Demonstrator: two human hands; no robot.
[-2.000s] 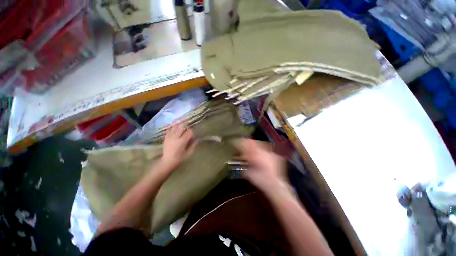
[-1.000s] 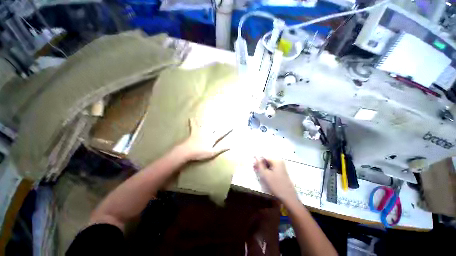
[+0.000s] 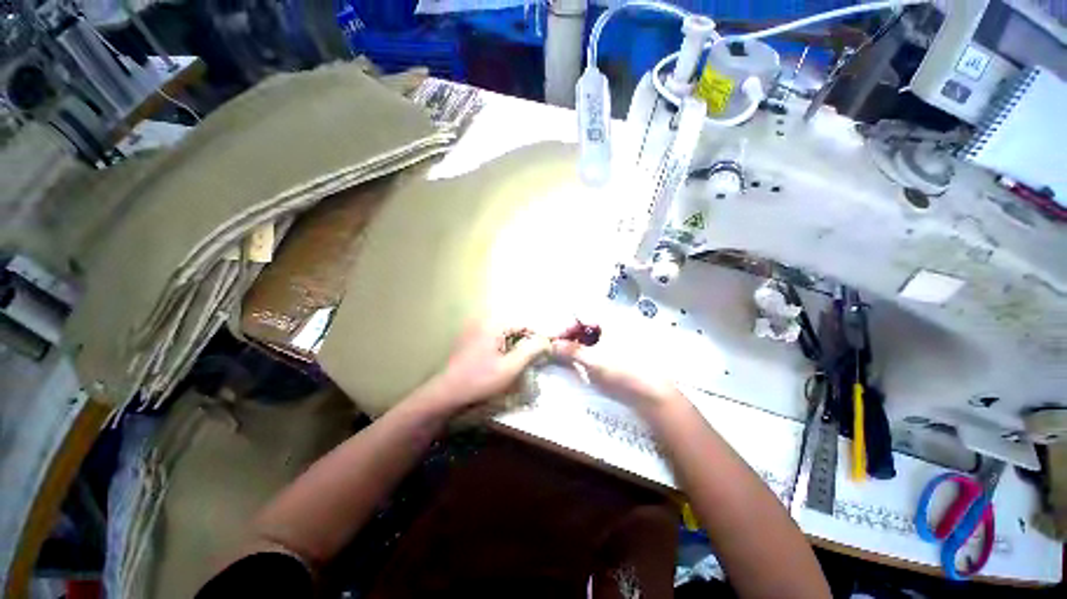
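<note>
A khaki garment panel (image 3: 404, 275) lies flat on the white table left of the needle area of the sewing machine (image 3: 807, 222). Its right part is washed out by the lamp light. My left hand (image 3: 486, 369) pinches the panel's near edge, fingers closed on the cloth. My right hand (image 3: 608, 372) meets it at the fingertips, just right of the panel's edge. A small dark reddish thing shows at the right fingertips; I cannot tell what it is or whether the right fingers also grip cloth.
A thick khaki stack (image 3: 246, 187) lies on brown cardboard (image 3: 310, 269) at left. More panels (image 3: 222, 468) hang low beside my lap. At right are blue-red scissors (image 3: 957, 524), a yellow-black tool (image 3: 858, 433) and a metal ruler (image 3: 823, 468). The lamp (image 3: 594, 123) hangs above.
My left hand has gone from lying spread on the panel to pinching its near edge. My right hand has moved left to meet it. The panel's near corner no longer hangs over the table edge.
</note>
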